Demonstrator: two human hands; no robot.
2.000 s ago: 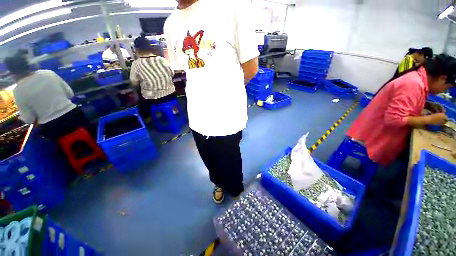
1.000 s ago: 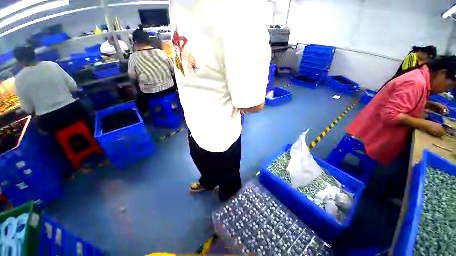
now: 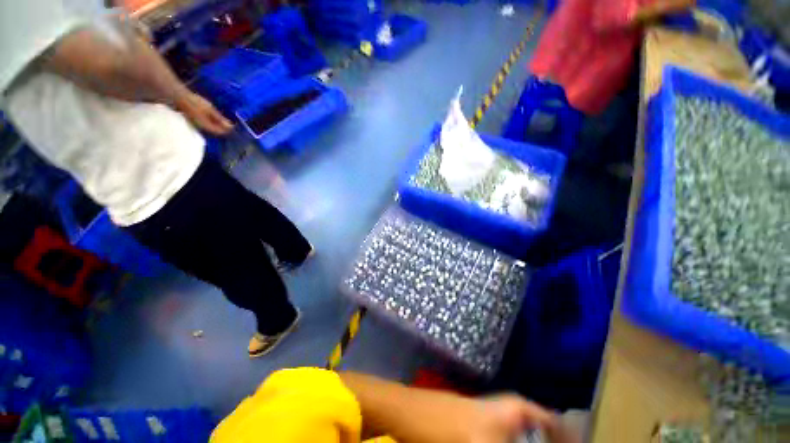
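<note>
My left hand (image 3: 515, 420) is at the bottom edge, blurred and cut off, at the end of my bare forearm and yellow sleeve. It is close to the cardboard-covered bench (image 3: 617, 389); whether it holds anything cannot be told. My right hand is out of the picture. The clear compartment tray (image 3: 417, 332) lies beyond my forearm, its cells filled with small white-and-dark pieces. A large blue bin (image 3: 651, 260) full of pale grey-green shells (image 3: 736, 216) stands on the bench at right.
A lower blue crate (image 3: 463, 212) behind the tray holds pale parts and white bags (image 3: 465, 156). A standing person (image 3: 216, 234) in a white top is at left. A person in pink (image 3: 585, 52) is at the bench's far end. Blue crates and a red stool (image 3: 59, 264) stand around.
The view has tilted down and turned right. My yellow sleeve and left forearm have come into view. The standing person now appears at left, with a bare forearm and hand showing.
</note>
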